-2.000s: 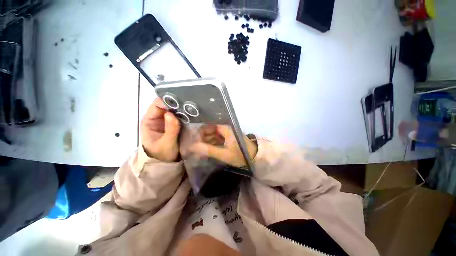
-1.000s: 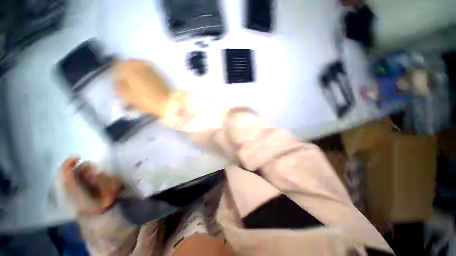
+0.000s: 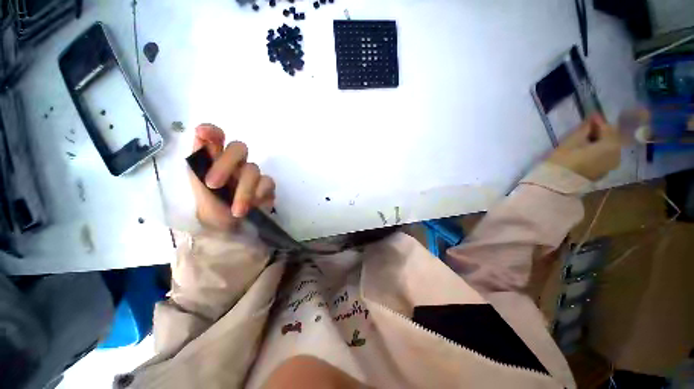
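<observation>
My left hand is closed around a black strip, whose dark band hangs from the hand towards my lap. My right hand is at the right over the table, at the near end of the phone middle frames; its fingertips touch or overlap them, and whether they grip is unclear. One phone middle frame lies flat at the left of the table, its large opening showing the white top. A black perforated pad sheet lies at the top centre, with a heap of tiny black pads beside it.
Dark stacked frames stand along the far left edge. Tweezers lie at the top right. A blue tape dispenser is at the right end. A brown carton with frames in it and thin straps is below right.
The metallic frame once held in both hands is gone from them. A frame now lies flat at the left. My right hand has moved from the left side to the frames at the right.
</observation>
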